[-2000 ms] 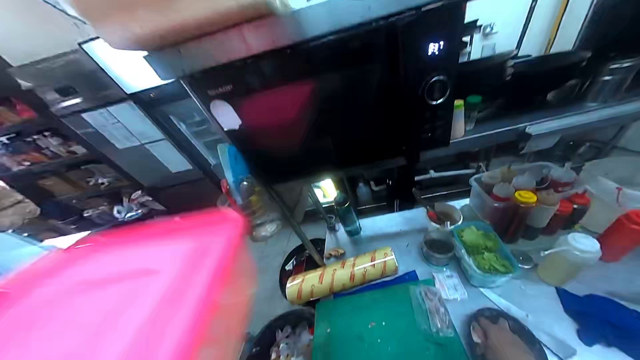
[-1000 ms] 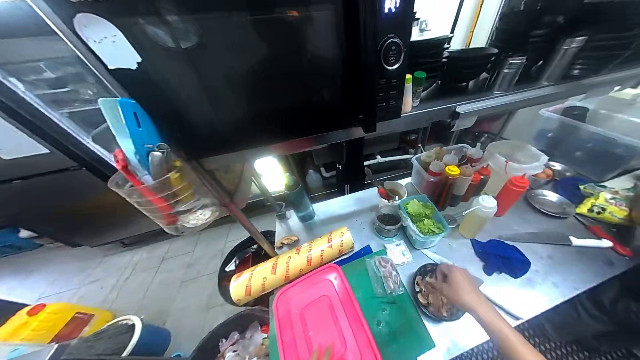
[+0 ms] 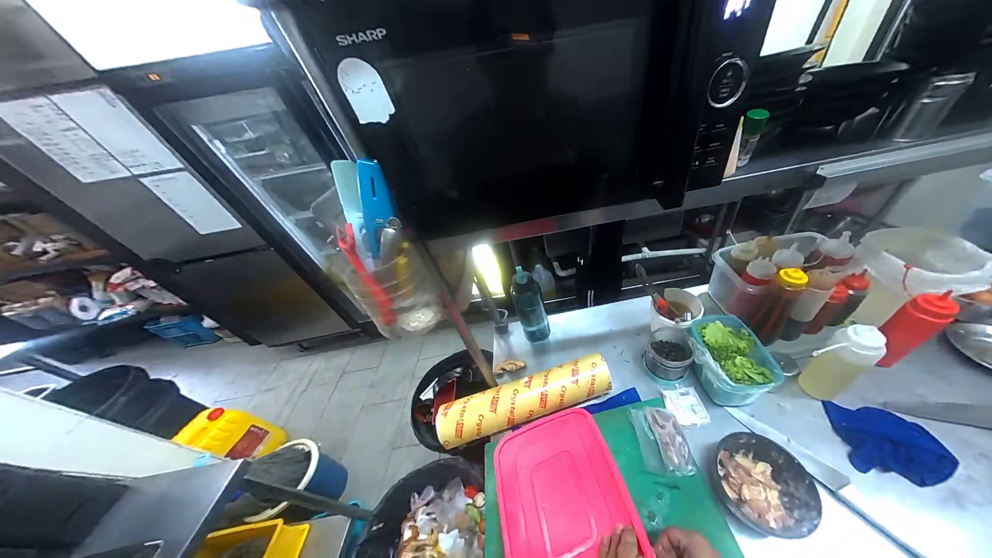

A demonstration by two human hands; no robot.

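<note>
A pink plastic lid or container lies on the green cutting board. My left hand rests its fingers on the lower right edge of the pink plastic. Beside it, my right hand is near the same edge, its fingers bent; whether it grips the edge is not clear. A clear bag of meat lies on the board's upper right. To the right stands a dark bowl with pieces of meat, and a knife lies behind it.
A roll of cling film lies behind the board. Further right are a tub of lettuce, a bin of sauce bottles, a red squeeze bottle and a blue cloth. A waste bin stands left of the counter. A microwave is overhead.
The pink plastic, raised at the left two seconds ago, now lies on the board. My right hand has moved left from the bowl of meat to the pink edge.
</note>
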